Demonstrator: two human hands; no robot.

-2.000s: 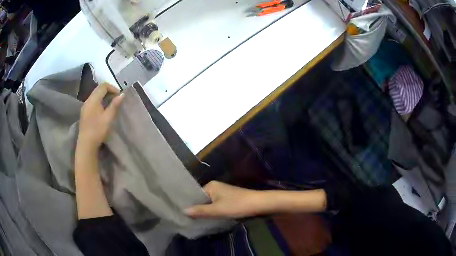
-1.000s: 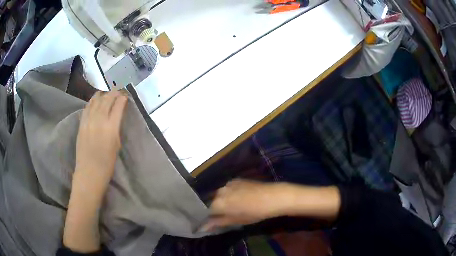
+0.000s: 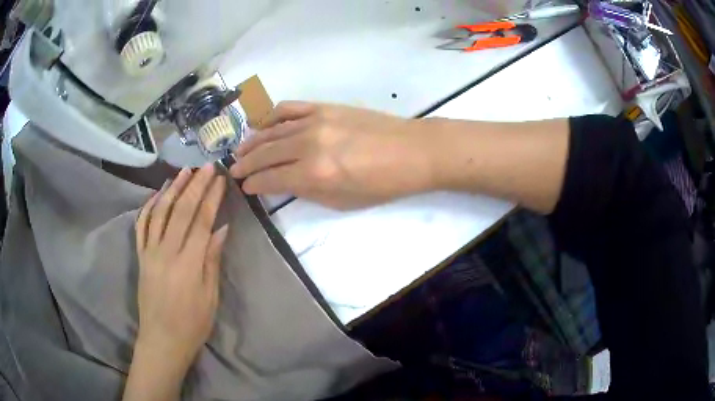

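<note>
A grey-brown garment panel (image 3: 94,243) lies over the left of the white sewing table, its darker edge strip running down to the right. My left hand (image 3: 182,262) lies flat on the panel, fingers extended towards the needle area, pressing rather than gripping. My right hand (image 3: 313,153) is at the panel's edge beside the presser foot area (image 3: 215,133), fingertips together near the fabric; whether they pinch it cannot be told. The sewing machine head (image 3: 86,102) stands at the upper left. The needle itself is hidden.
Orange-handled thread snips (image 3: 494,36) lie on the machine bed. A purple-handled tool (image 3: 615,16) and other small tools lie at the upper right. A pale cloth pouch (image 3: 658,98) hangs at the table's right end. Dark plaid cloth (image 3: 486,290) is below the wood-coloured edge.
My right hand has moved from the panel's lower edge up to the needle area. My left hand is flatter on the cloth. The view is closer to the machine head.
</note>
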